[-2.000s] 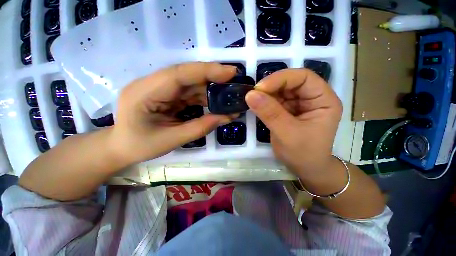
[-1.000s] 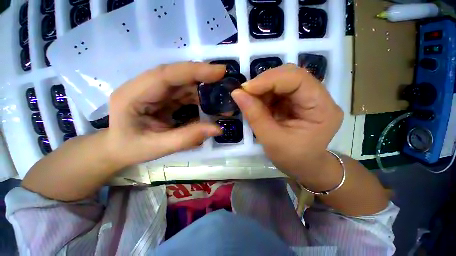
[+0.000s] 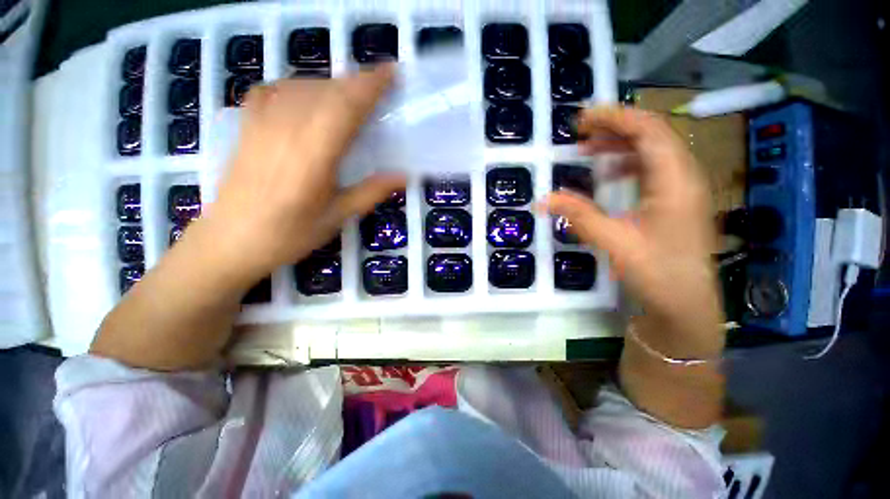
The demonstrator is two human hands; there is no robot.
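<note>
A large white blister tray [image 3: 342,304] holds rows of black glossy watch housings [image 3: 449,227], several visible per pocket. A translucent adhesive sheet [image 3: 434,122] is over the middle of the tray, blurred. My left hand [image 3: 293,166] is over the left middle of the tray, with the sheet between its thumb and fingers; the exact contact is blurred. My right hand [image 3: 649,210] is at the tray's right edge, blurred, its thumb and fingers apart and no held part visible. It partly covers the rightmost pockets.
Right of the tray are a brown cardboard piece [image 3: 717,151], a white tube with a yellowish tip [image 3: 732,98] and a blue box [image 3: 792,214] with dark knobs and a gauge. A white plug [image 3: 856,237] with a cable is beside the box. Pale tray edges lie at far left.
The housing held between my hands is no longer in them. My hands have moved apart. The sheet has shifted right relative to the tray, uncovering left pockets. The view has shifted, showing the tray's far edge.
</note>
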